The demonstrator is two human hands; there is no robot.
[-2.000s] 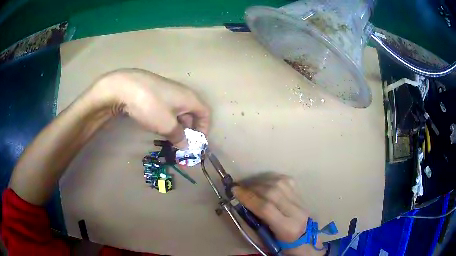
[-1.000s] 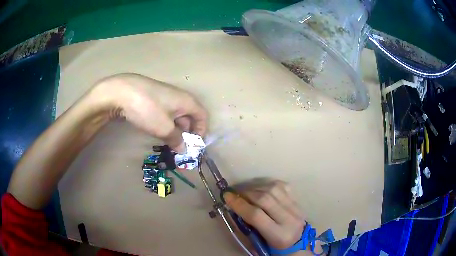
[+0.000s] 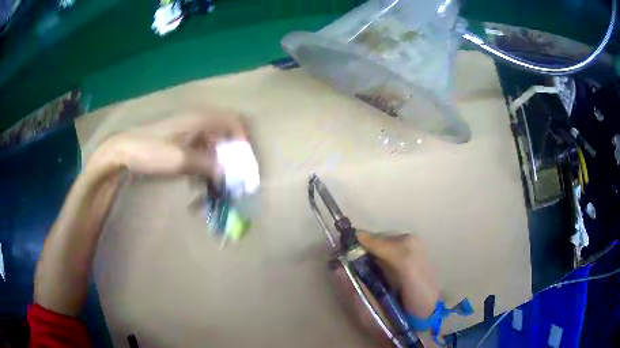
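Observation:
My left hand (image 3: 194,146), blurred by motion, holds the white board (image 3: 236,166) above the tan sheet. The circuit board (image 3: 228,221), with a yellow-green block, is blurred just below the white board; the link between them is not clear. My right hand (image 3: 404,268) grips the dark handle of the soldering iron (image 3: 370,272). The iron's tip points up and left, apart from the white board. The thin silvery solder feed tube (image 3: 323,221) runs along the iron and ends near its tip. A blue band is around my right wrist.
A cloudy extractor hood (image 3: 387,68) stands at the upper right, with bright specks (image 3: 401,141) below it. An iron stand (image 3: 544,149) is at the right, above blue crates (image 3: 550,312). A green conveyor belt (image 3: 224,37) crosses the top, carrying a whitish unit (image 3: 166,19).
My left hand has moved left and up with the white board, turning it. The iron has come away from the board, towards the right. The whole view has shifted, showing more belt.

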